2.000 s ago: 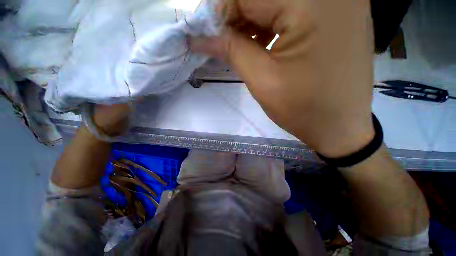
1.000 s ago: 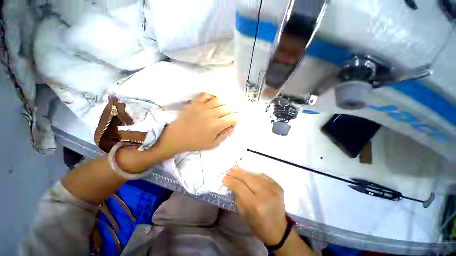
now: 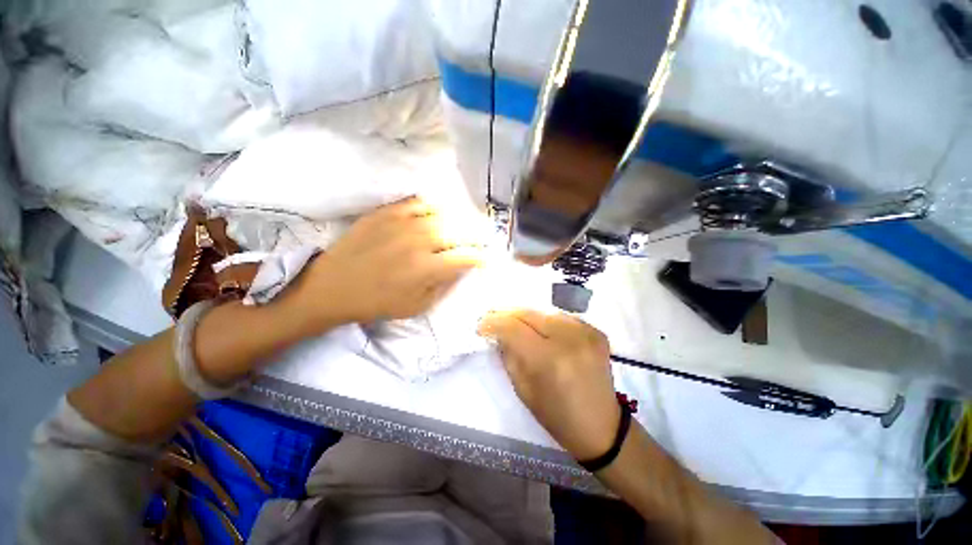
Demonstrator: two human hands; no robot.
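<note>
A white padded layer (image 3: 320, 170) with stitched lines is heaped at left and runs to the sewing machine (image 3: 810, 96). My left hand (image 3: 389, 261) lies flat on the padded layer, fingers towards the needle area. My right hand (image 3: 554, 373) pinches the layer's near edge with thumb and fingers, just in front of the needle. Bright lamp glare hides the presser foot, needle and fingertips. A brown strip with a toothed edge (image 3: 190, 261) lies folded beside my left wrist.
A black rod with a clip (image 3: 778, 396) crosses the table at right. A dark phone (image 3: 714, 298) and a small brown scrap (image 3: 755, 321) lie behind it. A blue bin (image 3: 279, 452) with brown strips is below the ruler-marked table edge (image 3: 362, 426). Green and yellow cords (image 3: 949, 442) are at far right.
The view has shifted since the earlier frames. My right hand, first raised close to the camera, came down by the machine and is now nearer the needle. My left hand stays on the layer.
</note>
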